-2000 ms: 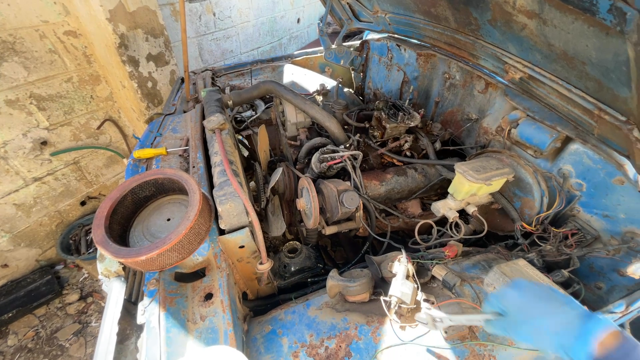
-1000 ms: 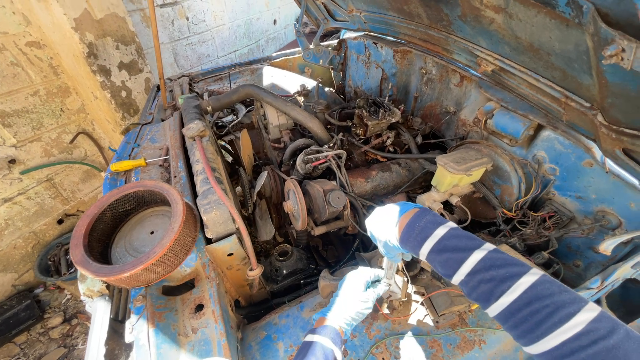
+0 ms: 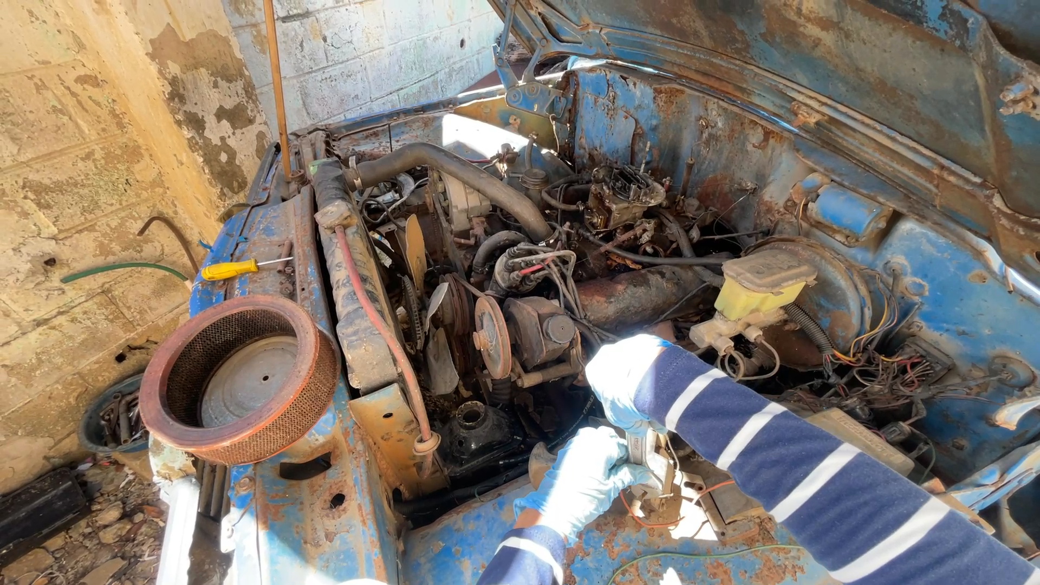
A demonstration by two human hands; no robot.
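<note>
My left hand (image 3: 581,479), in a light blue glove, pinches the side of a small silvery metal part (image 3: 647,459) above the inner fender. Just above it, my right hand (image 3: 624,380), gloved too, is curled over the top of the same part; its fingertips are hidden. An orange wire (image 3: 650,524) runs beside the part. The alternator (image 3: 540,329) lies up and left of my right hand, and the brake fluid reservoir (image 3: 764,280) up and right of it.
A round air filter (image 3: 236,382) and a yellow-handled screwdriver (image 3: 230,269) rest on the rusty front panel (image 3: 301,520). Behind are a thick hose (image 3: 463,183) and the carburetor (image 3: 626,195). The raised hood (image 3: 812,73) hangs over the right side. Loose wires lie at right.
Two seconds ago one blurred gloved hand held a wrench-like metal tool at lower right. Both my hands have since come together at the metal part and remain there.
</note>
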